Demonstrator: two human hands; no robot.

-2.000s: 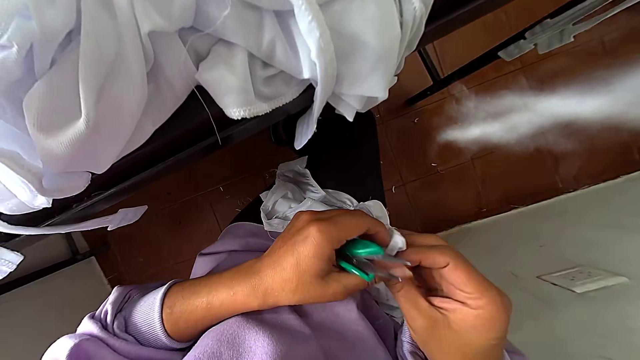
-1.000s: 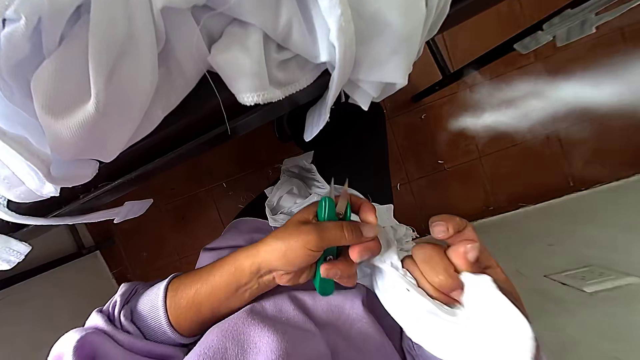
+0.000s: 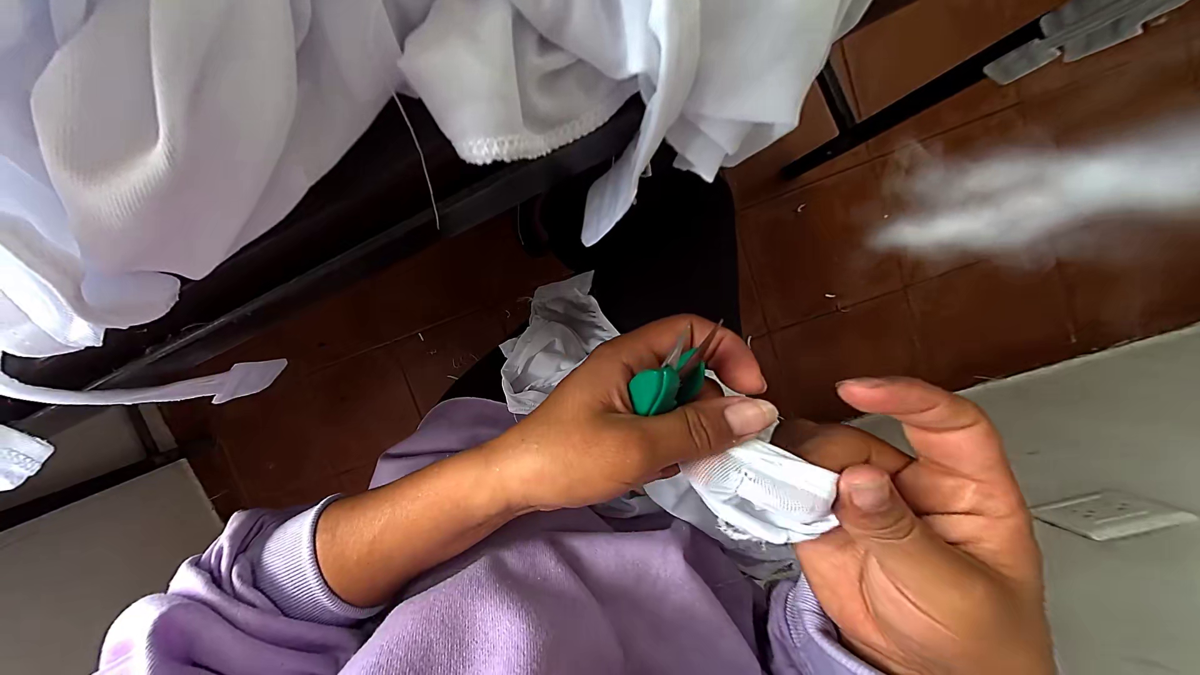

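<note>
Green-handled thread snips (image 3: 667, 382) rest inside my left hand (image 3: 647, 412), their metal blades apart and pointing up past the curled index finger. The same hand's thumb presses on a folded, stitched piece of white fabric (image 3: 764, 487). On the other side, my right hand (image 3: 923, 525) pinches the edge of that piece between thumb and fingers, its index finger raised. More of the white cloth hangs below and behind the hands, over the lap, partly hidden by them.
White garments (image 3: 169, 122) are heaped on a dark table (image 3: 309, 272) at the upper left, with a strip and a loose thread hanging off. A socket plate (image 3: 1111, 516) lies at the right. Blurred white material (image 3: 1050, 202) shows above the tiled floor.
The snips were low between both hands, then upright in my left hand, and now tilt up to the right. My right hand has moved in under the white fabric's edge, and its palm now shows.
</note>
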